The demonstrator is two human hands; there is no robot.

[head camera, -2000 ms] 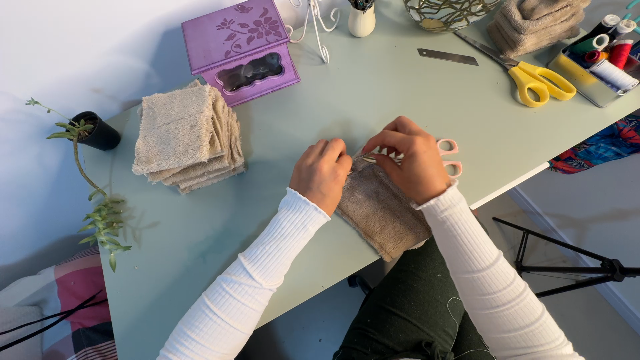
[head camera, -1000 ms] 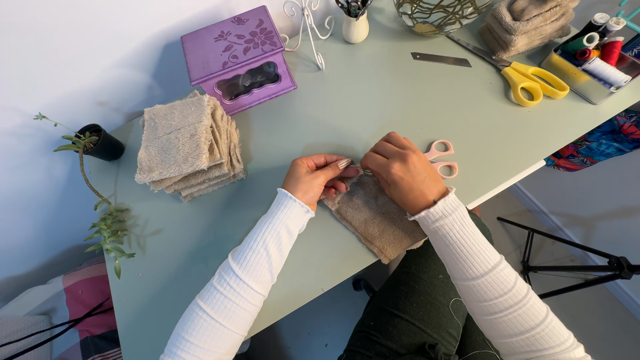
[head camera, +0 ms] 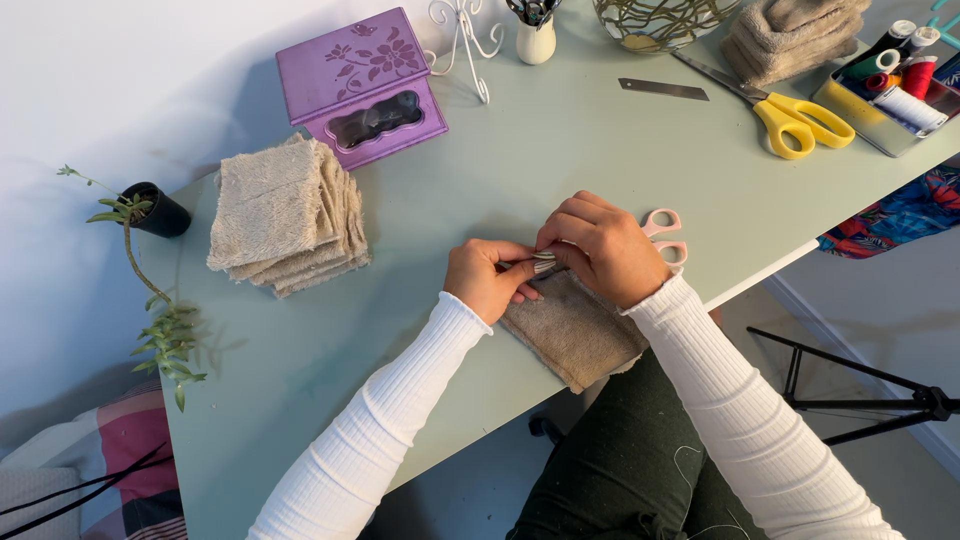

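A folded piece of beige plush fabric (head camera: 577, 326) lies at the table's front edge, one corner reaching past it. My left hand (head camera: 487, 277) pinches the fabric's upper edge between thumb and fingers. Against its fingertips, my right hand (head camera: 604, 244) has its thumb and index finger closed at the same edge; whether a needle or thread is between them cannot be made out. Pink-handled scissors (head camera: 670, 253) lie just right of my right hand, their blades hidden behind it. A stack of beige fabric squares (head camera: 270, 206) sits to the left.
Behind are a purple box (head camera: 352, 64), a white wire stand (head camera: 469, 52), a cream vase (head camera: 535, 43), a glass bowl (head camera: 652, 22) and a loose blade (head camera: 663, 88). Yellow-handled scissors (head camera: 795, 124), folded fabric (head camera: 787, 45) and a tin of thread spools (head camera: 874, 124) stand right. A potted succulent (head camera: 161, 214) is left.
Two seconds ago both hands were bunched over the fabric's top edge; my left hand has since turned, so its thumb and fingertips show. The fabric stays at the table's front edge.
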